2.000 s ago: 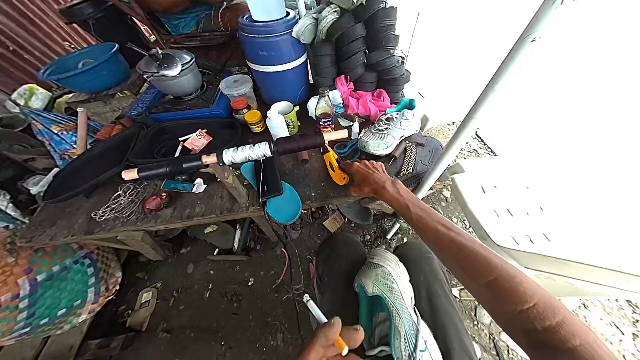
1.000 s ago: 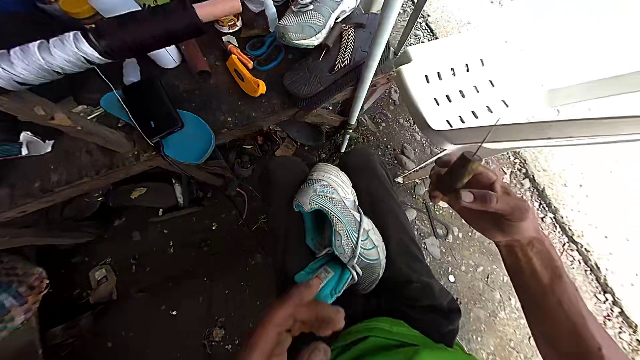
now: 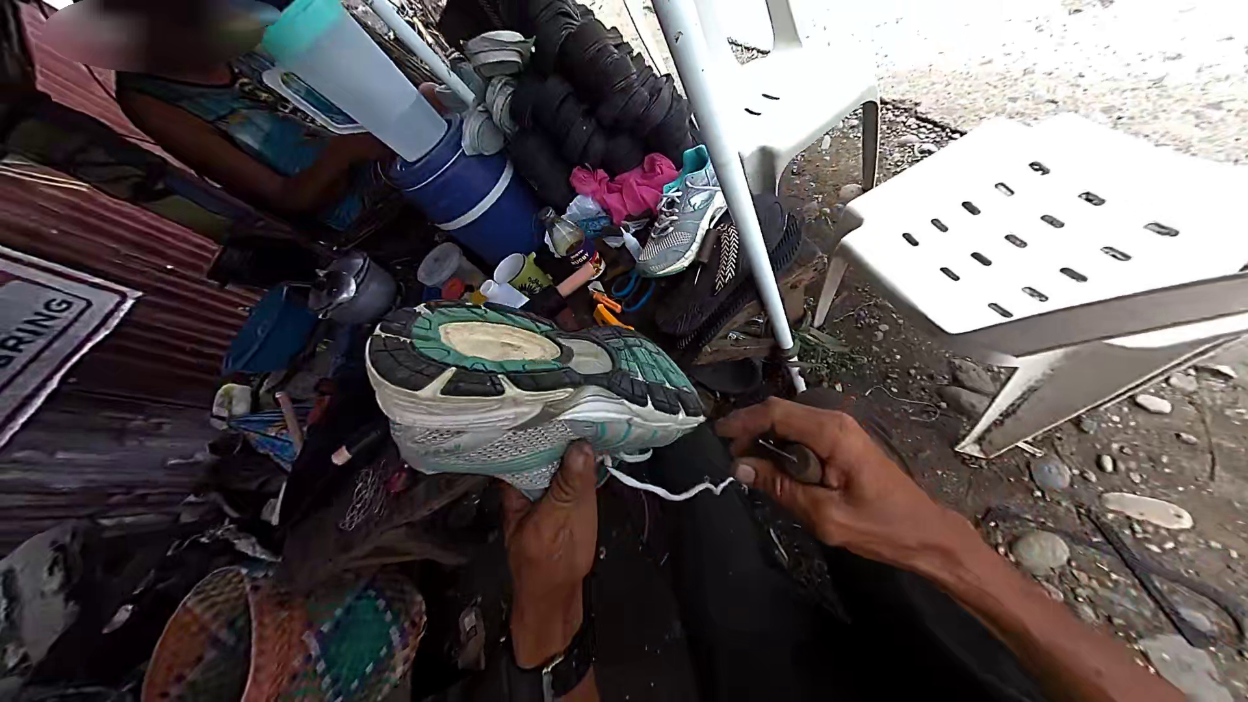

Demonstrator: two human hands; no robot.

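My left hand point(image 3: 556, 526), with a dark watch on its wrist, grips a grey and teal running shoe point(image 3: 497, 419) from below. The shoe is turned sole up, its black, green and white outsole facing the camera. A white lace hangs from it towards my right hand point(image 3: 819, 473). That hand is closed round the short handle of an awl point(image 3: 795, 460), just right of the shoe's end; its metal point is hard to make out here. A similar shoe point(image 3: 687, 219) stands on the bench beside dark sandals point(image 3: 726, 268).
A pale metal pole point(image 3: 731, 175) rises beside the bench. White plastic chairs point(image 3: 1053, 229) stand on stony ground at the right. A blue cooler point(image 3: 473, 195), a glass bottle point(image 3: 570, 239) and an orange cutter point(image 3: 609, 310) lie beyond the shoe. A person point(image 3: 263, 146) sits at the upper left.
The shoe was on my lap a second ago; my left hand now holds it up, sole showing. My right hand has moved in towards it with the awl. The view has swung upward and left.
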